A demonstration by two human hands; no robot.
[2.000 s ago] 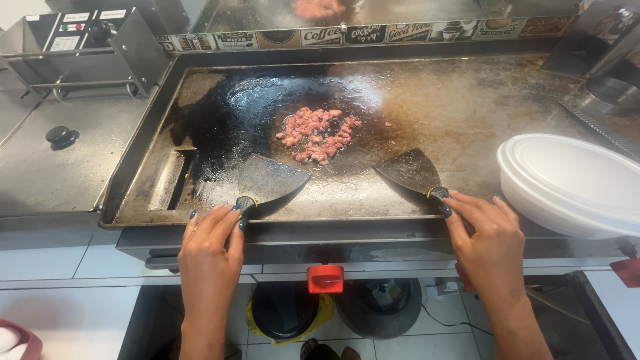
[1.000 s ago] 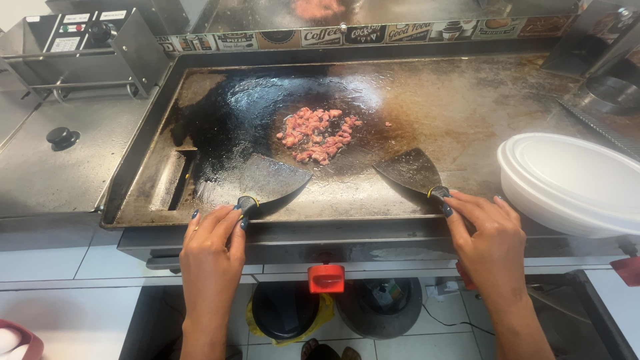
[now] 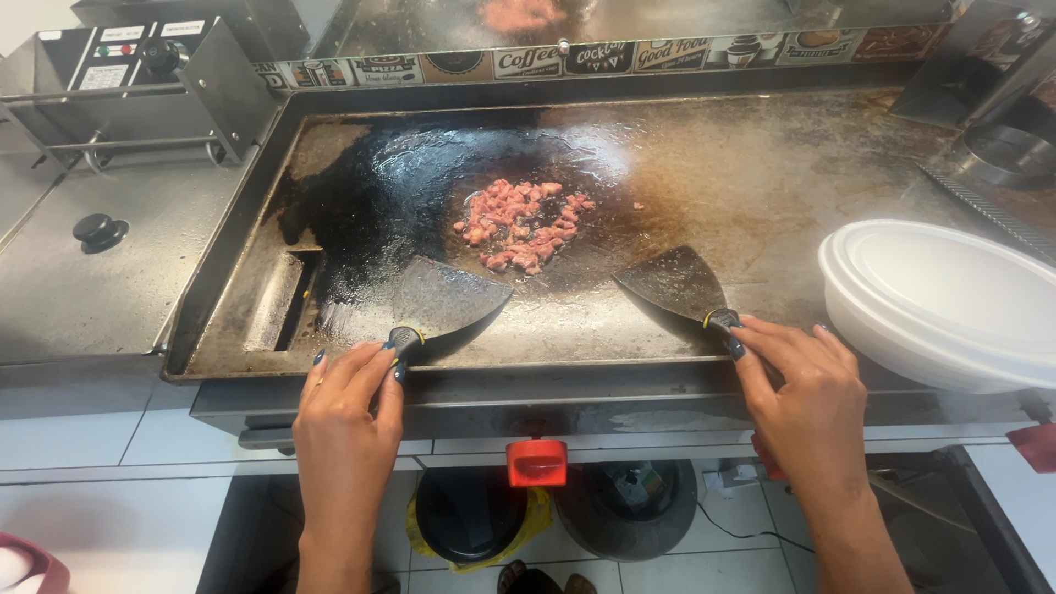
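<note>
Small pieces of pinkish meat [image 3: 521, 224] lie in a loose ring on the dark, oily part of a flat-top griddle [image 3: 792, 190]. My left hand [image 3: 351, 404] grips the dark handle of a wide metal scraper [image 3: 450, 297], its blade at the griddle's front, left of and nearer than the meat. In my right hand [image 3: 796, 388] is the handle of a second metal scraper [image 3: 676, 280], its blade to the right of and nearer than the meat. Neither blade touches the meat. My palms are hidden from view.
A white lidded plastic tub [image 3: 940, 305] stands at the griddle's right front. Behind it are a metal ring [image 3: 1011, 153] and a serrated metal strip [image 3: 982, 206]. The griddle has a slot [image 3: 297, 301] at left and a red knob [image 3: 536, 463] in front. An appliance [image 3: 140, 91] sits back left.
</note>
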